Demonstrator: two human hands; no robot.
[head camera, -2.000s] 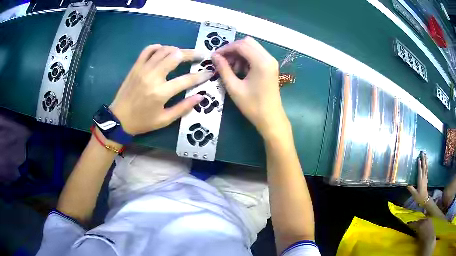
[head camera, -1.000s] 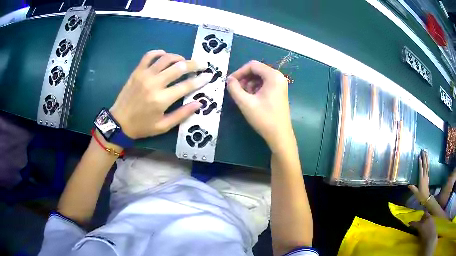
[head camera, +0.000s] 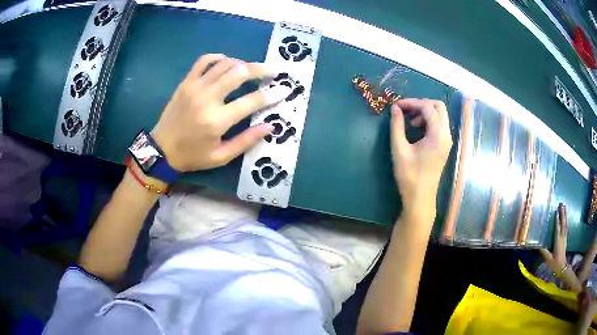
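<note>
A silver metal plate with four round black fan-like cutouts lies lengthwise away from me on the green surface. My left hand rests over its left side, fingers spread across the two middle cutouts; whether the fingertips hold a small part cannot be seen. A small pile of copper coils lies right of the plate. My right hand is at the pile's right end, thumb and index finger nearly together at the coils. I cannot tell if a coil is between them. Thin pale wires lie behind the pile.
Stacked plates stand at the left. A clear plastic tray with copper-orange strips lies at the right. Behind runs a conveyor with a white edge strip and more plates. Another person's hand and yellow material show at the right.
My right hand has moved right, away from the plate to the copper pile, which now shows more fully. My left hand stays on the plate. The view has shifted slightly.
</note>
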